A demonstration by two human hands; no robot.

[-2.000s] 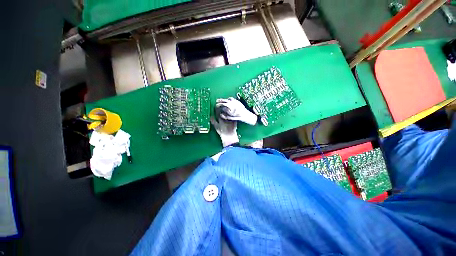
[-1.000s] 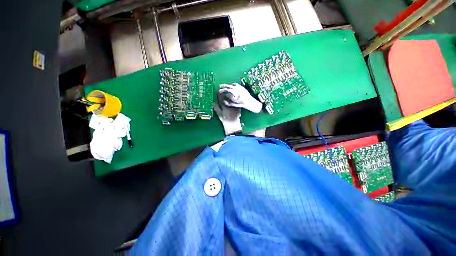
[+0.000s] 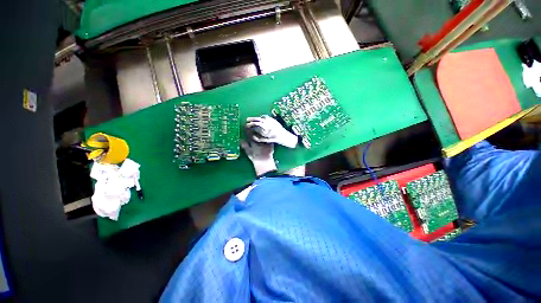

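Note:
Two green circuit boards lie flat on the green bench mat (image 3: 379,89). The left board (image 3: 207,135) lies nearly square; the right board (image 3: 312,112) lies turned at an angle. Both my hands wear whitish gloves and rest together between the boards, near the bench's front edge. My right hand (image 3: 273,131) lies over my left hand (image 3: 259,156), with its fingers curled. The overlap hides the fingers of my left hand, and I cannot tell whether anything is between the hands.
A yellow cup-shaped item (image 3: 110,149) and a crumpled white wipe (image 3: 114,188) are at the left end. A black bin (image 3: 228,64) is behind the bench. Below right, boards (image 3: 432,202) sit on red foam (image 3: 388,176). Another person's blue sleeve (image 3: 483,177) is beside a salmon-red sheet (image 3: 477,92).
The view has shifted, so the bench appears lower and further left than a second ago. My hands and the two boards keep their places relative to each other.

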